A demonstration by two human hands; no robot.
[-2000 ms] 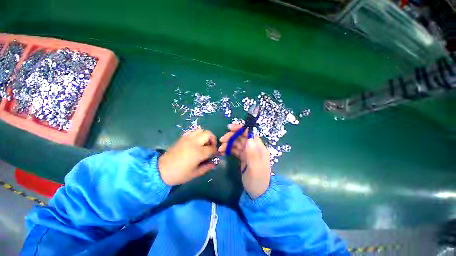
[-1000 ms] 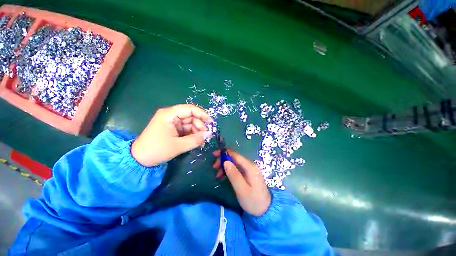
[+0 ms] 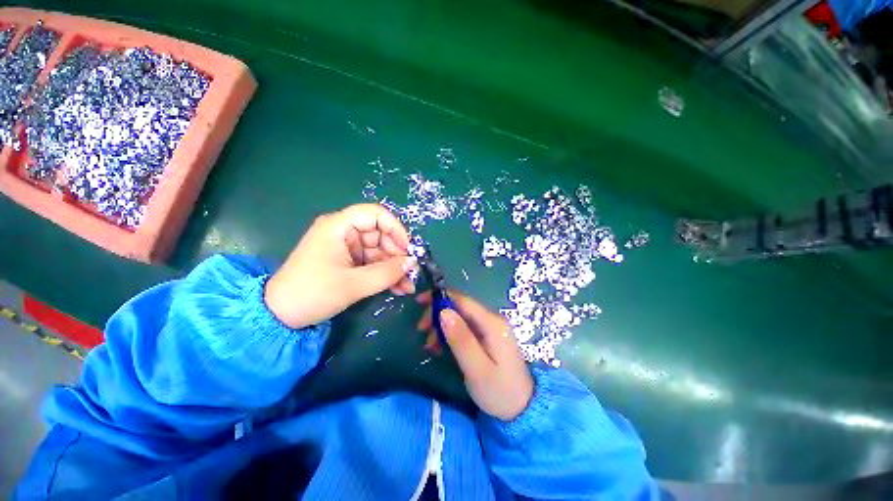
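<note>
My left hand [image 3: 343,264] pinches a small silvery part [image 3: 414,268] between thumb and fingertips, above the green surface. My right hand [image 3: 478,350] holds the side cutters [image 3: 440,303]; the blue handles are mostly hidden in the fingers and the dark jaws touch or nearly touch the part. Whether the jaws are closed cannot be told. A dense heap of silvery parts [image 3: 548,274] lies right of the hands. A looser cluster [image 3: 427,199] lies just beyond the left fingertips. Thin pale slivers [image 3: 384,307] lie between and below the hands.
A salmon-orange compartment tray [image 3: 201,147] full of silvery parts stands at the far left. A grey bar with dark bands [image 3: 783,235] reaches in from the right. A small clear or silvery piece [image 3: 671,101] lies on the far green strip. A metal frame [image 3: 764,34] is at the upper right.
Two seconds ago the hands were near each other with the cutters' blue handles spread; since then the cutters have come to the part at my left fingertips. Over the last second the hands barely moved.
</note>
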